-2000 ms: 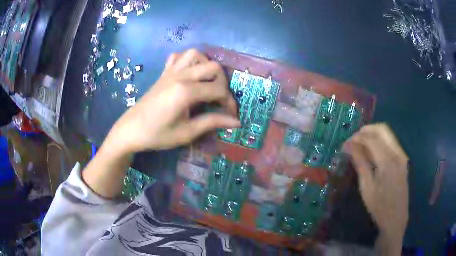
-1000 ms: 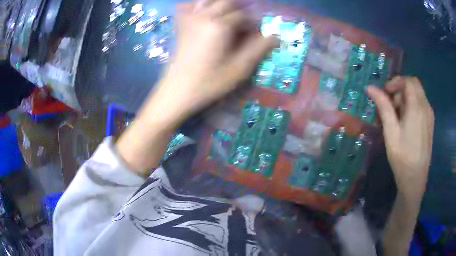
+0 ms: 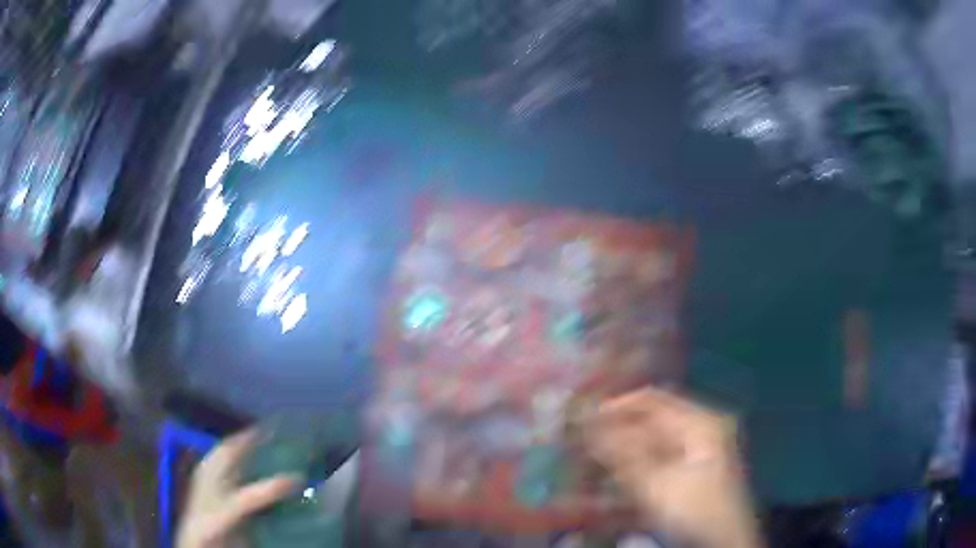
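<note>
The whole view is motion-blurred. The reddish-brown carrier tray [image 3: 535, 377] lies on the mat in front of me. No long green boards show in its positions; greyish blocks and small green patches remain. My left hand [image 3: 230, 495] is at the lower left, cut off by the bottom edge, gripping dark green circuit boards [image 3: 294, 466] beside the blue-rimmed bin; their number is unclear. My right hand [image 3: 674, 462] is over the tray's lower right part, fingers curled; blur hides whether it holds anything.
Shiny metal plates [image 3: 262, 241] are scattered on the mat at left. Silvery wire parts [image 3: 749, 118] lie at the upper right, near a dark green heap [image 3: 888, 150]. A narrow orange-brown strip [image 3: 856, 359] lies at right. The blue bin rim [image 3: 168, 476] is at lower left.
The green boards have left the tray, which now lies straighter and lower in view. My left hand has moved down left to the bin, my right hand down and left onto the tray.
</note>
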